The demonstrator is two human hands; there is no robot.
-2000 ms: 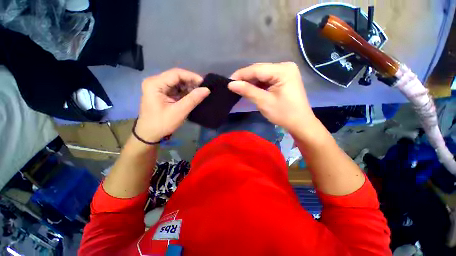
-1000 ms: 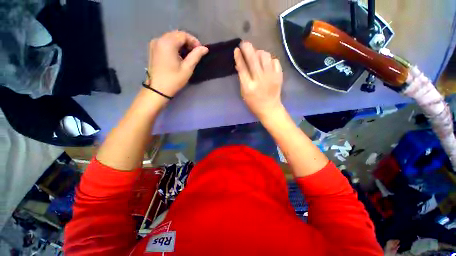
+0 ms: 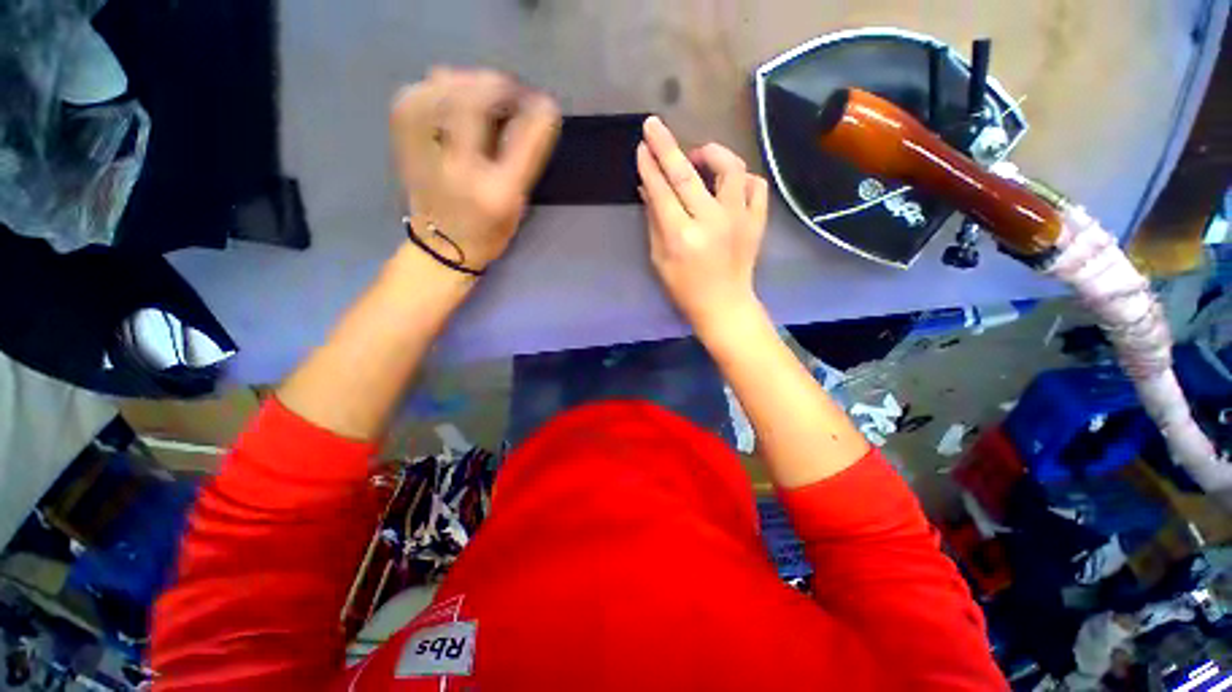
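Observation:
A small black fabric piece (image 3: 591, 160) lies flat on the pale lilac-grey table, a rectangle with its long side running left to right. My left hand (image 3: 473, 156) is at its left end, blurred, with fingers curled; whether it pinches the fabric cannot be told. My right hand (image 3: 703, 216) rests at its right end, fingertips on the edge, fingers extended and slightly apart. The steam iron (image 3: 844, 189) stands to the right of my right hand, untouched, with a glossy orange-brown handle (image 3: 932, 165).
A cloth-wrapped hose (image 3: 1135, 318) runs from the iron off the right edge. Black fabric (image 3: 203, 122) and a crinkled clear plastic bag (image 3: 68, 149) lie at the left of the pressing table (image 3: 595, 284). A white round item (image 3: 169, 338) lies at the left table edge.
The fabric was held up near the table edge between both hands, then brought down onto the table. It now lies straighter and flatter than one second ago. The iron has not visibly been handled.

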